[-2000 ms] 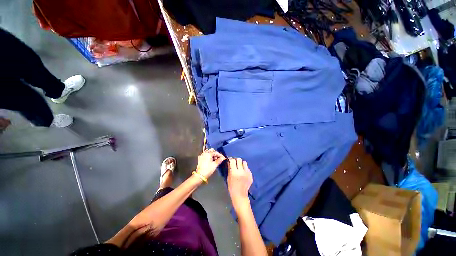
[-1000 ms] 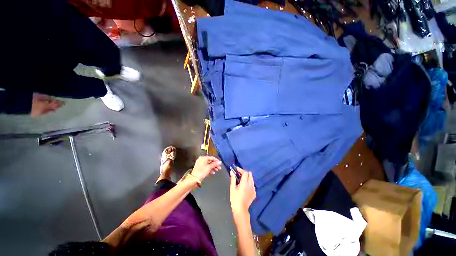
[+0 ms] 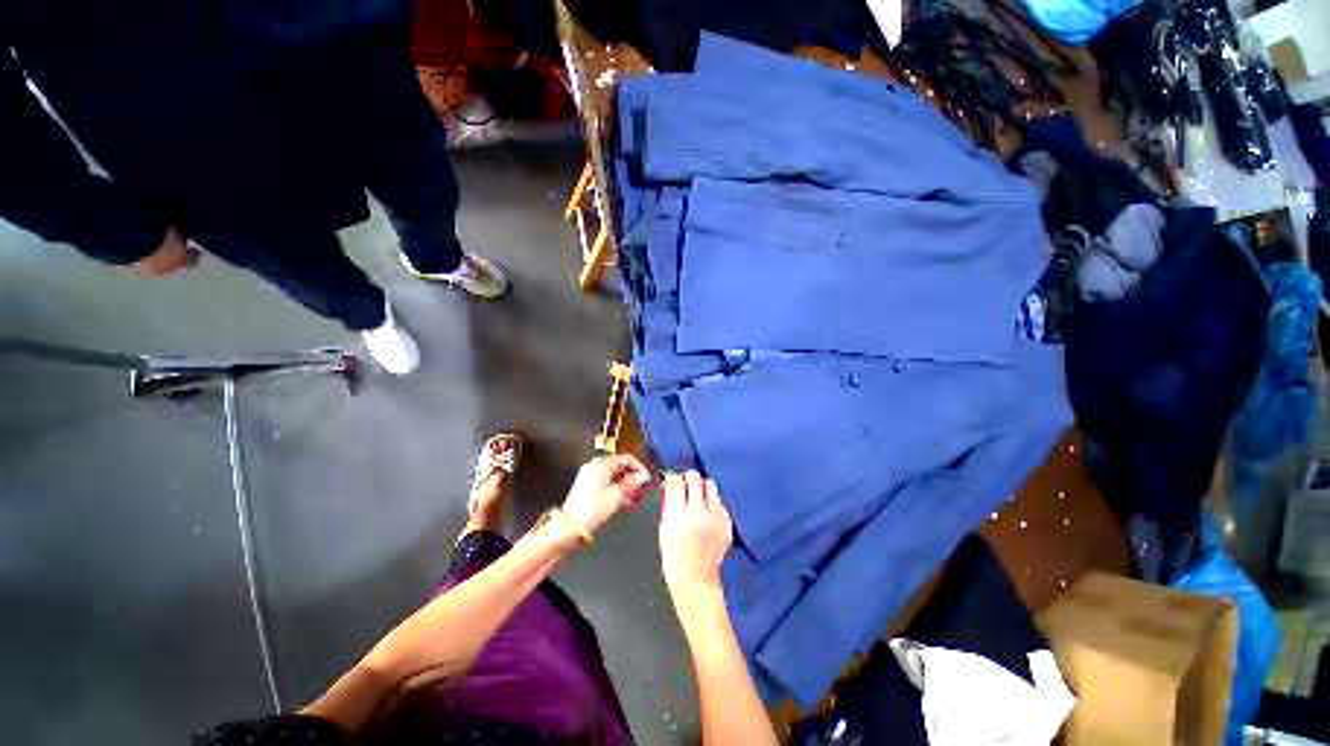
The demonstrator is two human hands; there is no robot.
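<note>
Blue suit jackets (image 3: 861, 277) lie stacked on the speckled brown worktable (image 3: 1072, 503), with their hems towards me at the table edge. My left hand (image 3: 607, 490) is at the jackets' hem corner, its fingertips pinched together; whether cloth or thread is between them is too small to tell. My right hand (image 3: 694, 528) lies on the hem edge just to the right, fingers bent over the blue cloth. The two hands are close but apart. Anything inside the right hand is hidden.
A person in dark clothes (image 3: 277, 161) stands at the upper left. A metal rack foot (image 3: 241, 364) is on the floor at left. A wooden stool (image 3: 614, 408) shows beside the table. A cardboard box (image 3: 1145, 649), white cloth (image 3: 992, 700) and dark clothes heap (image 3: 1167, 335) lie right.
The person has walked nearer, towards the table. The view has shifted a little. My right hand showed a small dark tool one second ago; now its fingers lie over the hem and no tool shows.
</note>
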